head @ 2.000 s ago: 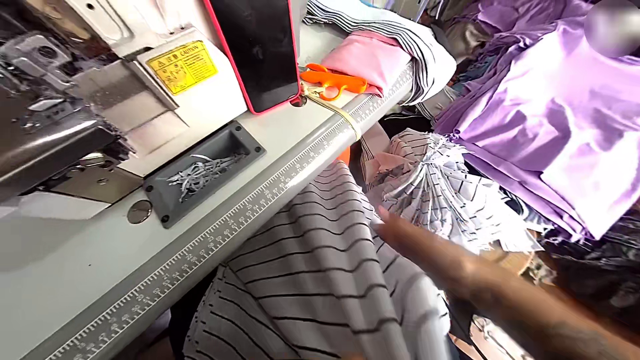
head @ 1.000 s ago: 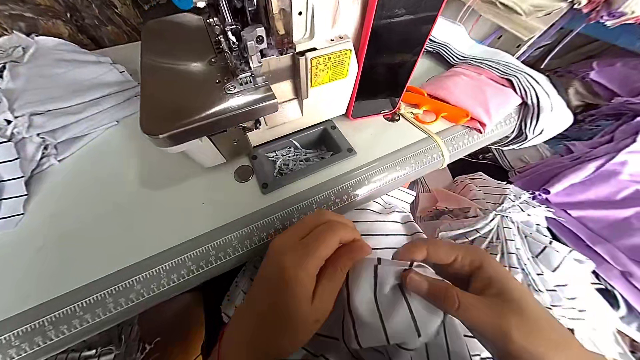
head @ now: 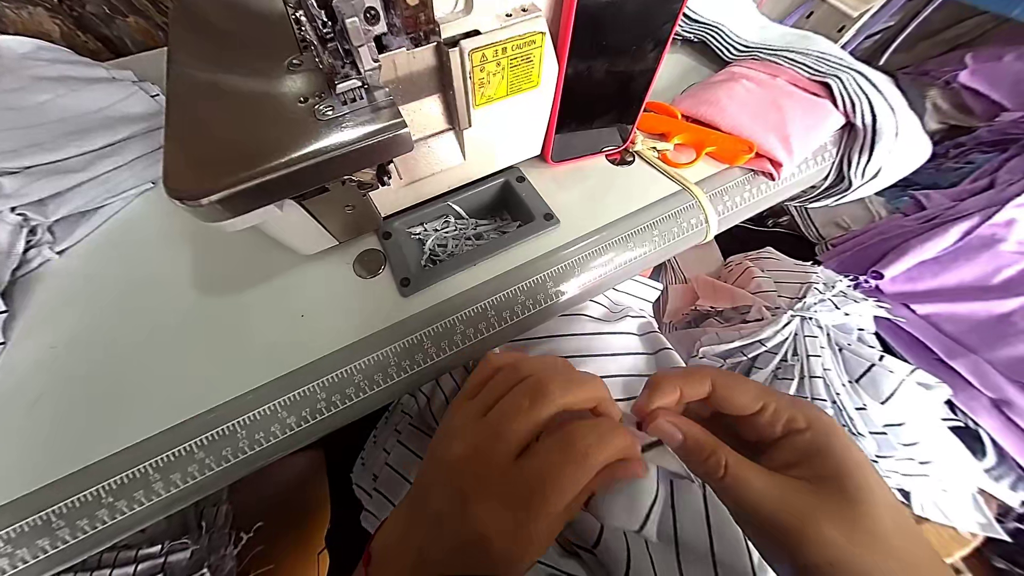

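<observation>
My left hand (head: 528, 456) and my right hand (head: 744, 448) are close together below the table's front edge. Both are closed on white fabric with black stripes (head: 688, 520), pinching it between thumbs and fingers. The fabric hangs over my lap and reaches up to the table edge. The pinched edge is partly hidden by the fingers. Behind the hands stands an overlock sewing machine (head: 280, 104) with a metal cloth plate. A grey recessed tray (head: 392, 256) beside it holds thread and fabric trimmings (head: 460, 236).
A measuring tape (head: 432, 344) runs along the table edge, with a yellowish band (head: 696, 192) around it. A red-cased phone (head: 612, 72), orange-handled scissors (head: 696, 140) and folded pink cloth (head: 768, 108) stand or lie behind. Grey fabric (head: 72, 144) lies left; purple garments (head: 944, 232) hang right.
Two seconds ago one hand reached over the striped fabric at the right. Both hands have since come together on the fabric and remain there. The view has shifted toward the left of the table.
</observation>
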